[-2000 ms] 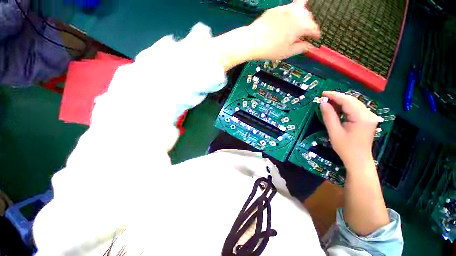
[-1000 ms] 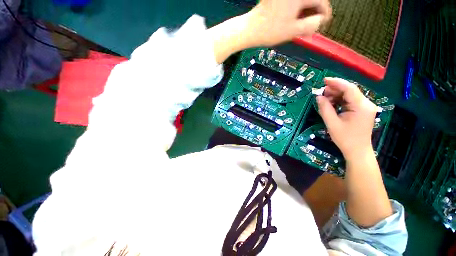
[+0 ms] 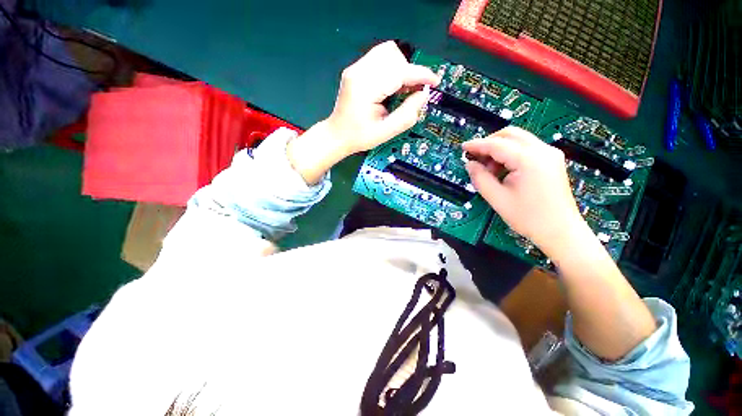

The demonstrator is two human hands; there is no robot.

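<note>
Two green PCB panels lie side by side, a left panel (image 3: pixel 389 180) and a right panel (image 3: pixel 598 213), each with long black bars and many small upright shiny parts. My left hand (image 3: pixel 376 101) is over the upper left corner of the left panel, thumb and fingertips pinching a small pale component (image 3: pixel 429 91). My right hand (image 3: pixel 521 183) is over the right part of the left panel and partly hides both panels. Its thumb and forefinger close on a tiny pale component (image 3: pixel 466 155), mostly hidden by the fingertips.
A red-framed component tray (image 3: pixel 561 61) with a brown-gold grid lies beyond the panels. Blue tools (image 3: pixel 674 114) lie right of it. Red sheets (image 3: pixel 142 146) are stacked at left. Stacked green panels (image 3: pixel 708 268) lean at far right. A brown cardboard box (image 3: pixel 533 307) is below the panels.
My left hand has moved from the grid tray down and left to the left panel. My right hand has moved left from the right panel. More of the red sheets and the right panel shows.
</note>
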